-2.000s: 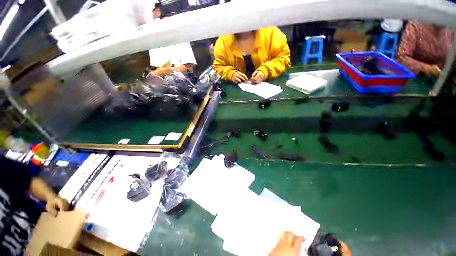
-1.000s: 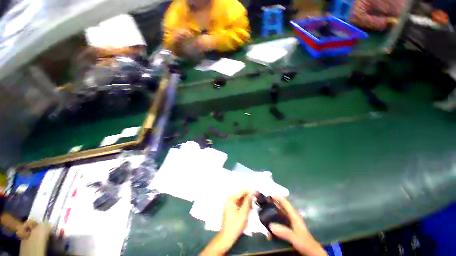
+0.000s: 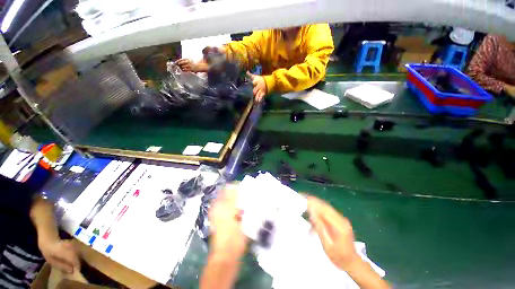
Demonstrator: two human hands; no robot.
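A blurred dark power adapter is over the overlapping white plastic bags on the near bench. My left hand is left of the adapter, at the bags' left side; it is motion-blurred and its grip is unclear. My right hand is at the right side of the bags, fingers partly bent and apart, with nothing visible in it. Whether the adapter is inside a bag cannot be told. Bagged adapters lie left of my left hand, on a printed carton.
A wood-edged tray with white slips is beyond the carton, with a long plastic roll beside it. Black adapters lie on the green conveyor. A person in yellow sits opposite. Another person's arm is at lower left.
The view has shifted up and back left. My hands were together around the adapter; now they are apart with it between them. The person in yellow now reaches to the bagged pile on the tray.
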